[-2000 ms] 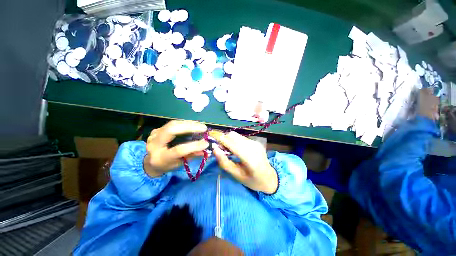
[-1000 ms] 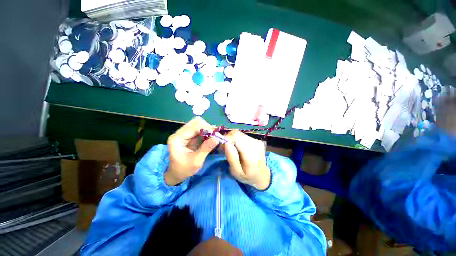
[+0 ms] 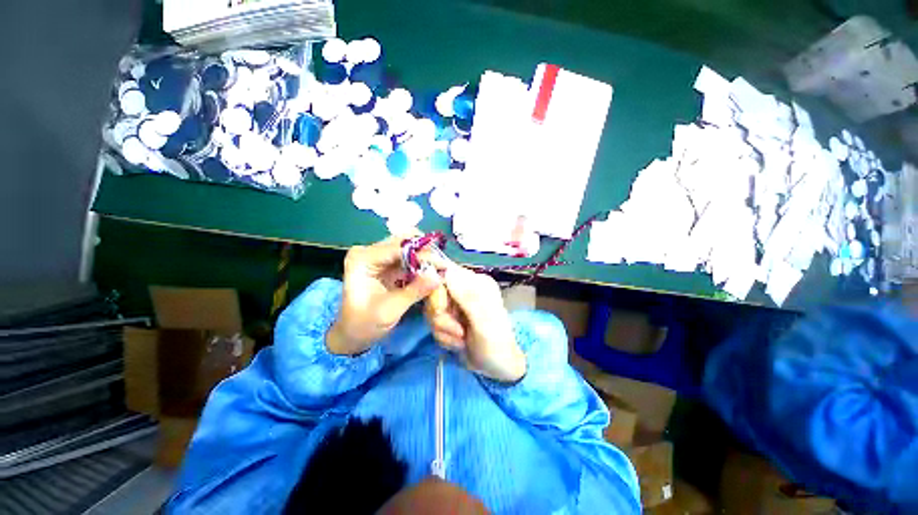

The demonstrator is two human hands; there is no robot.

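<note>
My left hand and my right hand meet in front of my chest, just off the bench's front edge. Both hold a dark-red cord that is bunched between their fingertips. The fingers partly hide it. The cord's long end runs right over the bench edge, past the folding cartons, towards the paper slips. The white folding cartons with red bands lie overlapping on the bench ahead of my hands.
Round discs lie loose left of the cartons, beside a clear bag of discs. Stacked cartons stand behind the bag. Paper slips are heaped at right. Another worker's blue sleeve is at far right. A brown cardboard box stands below left.
My right hand has tilted and closed lower beside the left. The cord is now bunched higher at the left fingertips. The other worker's arm has pulled back to the right.
</note>
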